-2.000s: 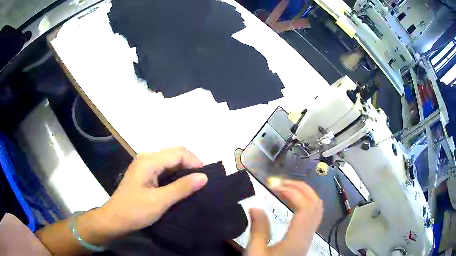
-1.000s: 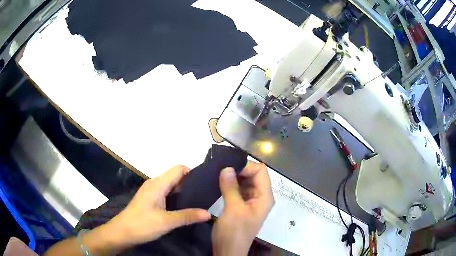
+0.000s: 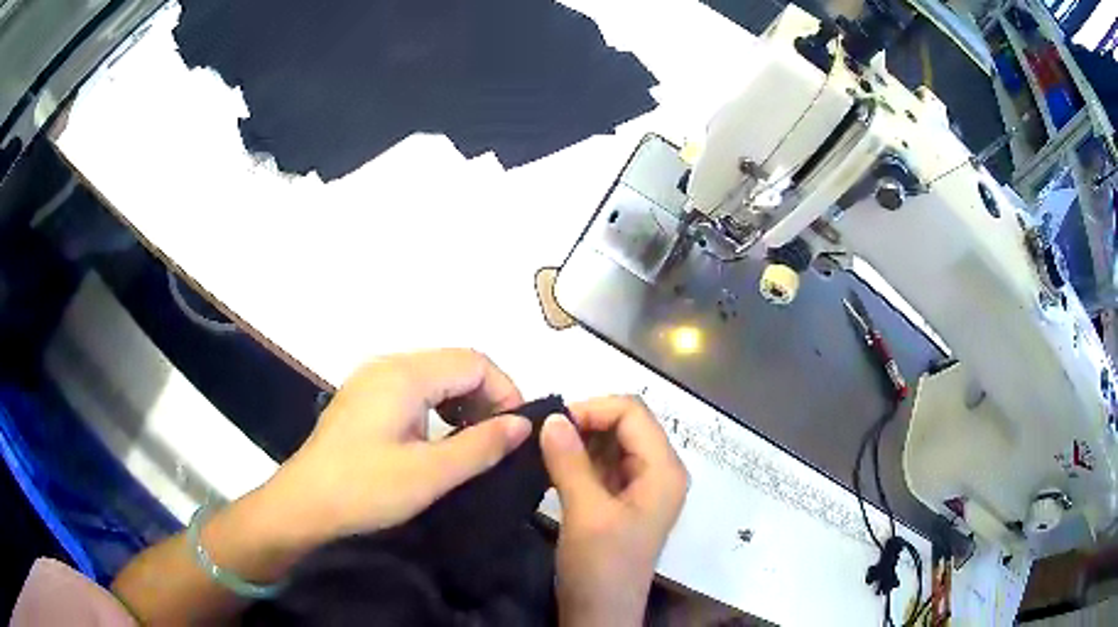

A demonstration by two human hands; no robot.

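Note:
The black fabric workpiece (image 3: 478, 527) is held over the table's front edge, its upper edge pinched between both hands and the rest hanging towards the lap. My left hand (image 3: 405, 429) grips it from the left with thumb and fingers. My right hand (image 3: 613, 490) grips the same edge from the right, thumb close to the left thumb. A pile of black cut pieces (image 3: 417, 80) lies on the white table (image 3: 356, 282) beyond. No fabric lies under the needle of the white sewing machine (image 3: 785, 135).
The grey machine bed (image 3: 760, 355) shows a lamp glare spot. A red-and-black tool (image 3: 877, 349) lies on it near the arm, with a black cable (image 3: 864, 472). A blue bin (image 3: 49, 490) is at lower left. Racks stand at upper right.
The left hand has moved from the fabric's side up to its top edge beside the right hand. Earlier the right hand was off the fabric; it now grips it. The view has shifted.

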